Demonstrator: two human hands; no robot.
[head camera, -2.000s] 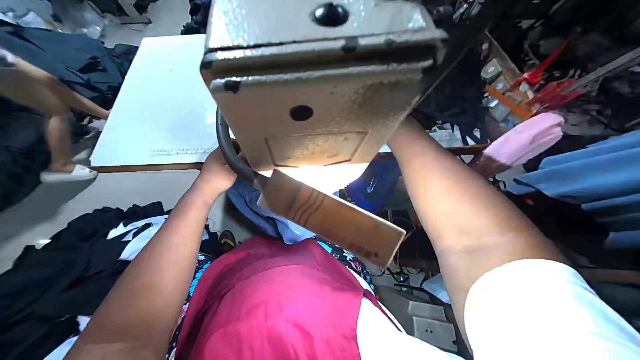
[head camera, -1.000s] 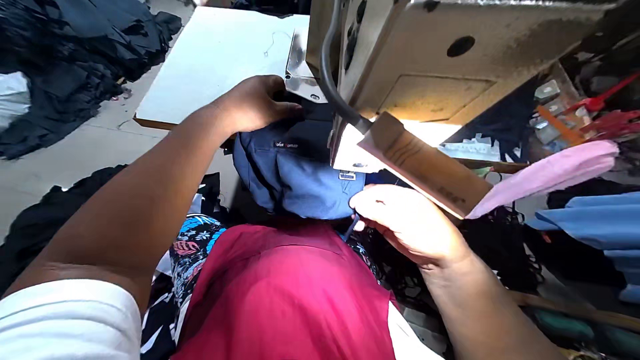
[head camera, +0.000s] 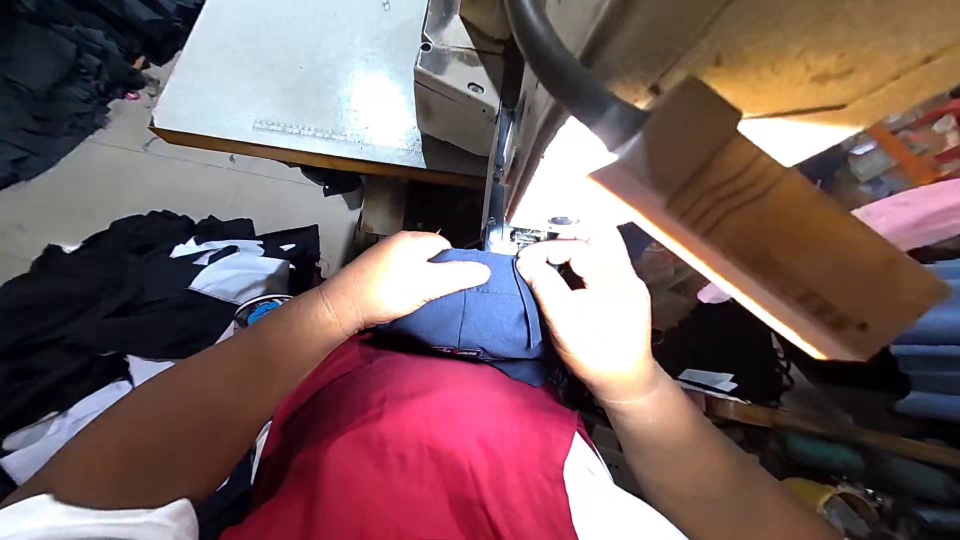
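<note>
A dark blue garment piece (head camera: 480, 315) lies below the needle area of an industrial sewing machine (head camera: 457, 82). My left hand (head camera: 409, 277) grips its left part, thumb flat on top near the upper edge. The right edge, with a narrow folded strip, is pinched between the thumb and fingers of my right hand (head camera: 592, 300), close to the presser foot (head camera: 529, 236). Glare hides the needle. A lamp (head camera: 772, 225) on a dark flexible neck hangs above my right hand. A small woven label shows along the garment's lower fold.
The white machine table (head camera: 300, 67) has a printed ruler along its front edge. Black and white fabric pieces (head camera: 150, 285) are heaped at left. Pink cloth (head camera: 915, 210) and stacked light blue fabric (head camera: 930, 337) are at right. A wooden rail (head camera: 862, 435) crosses the lower right.
My left hand has come off the machine bed area seen a second ago and now holds the blue garment near my right hand. The garment's label now faces lower. The view has shifted.
</note>
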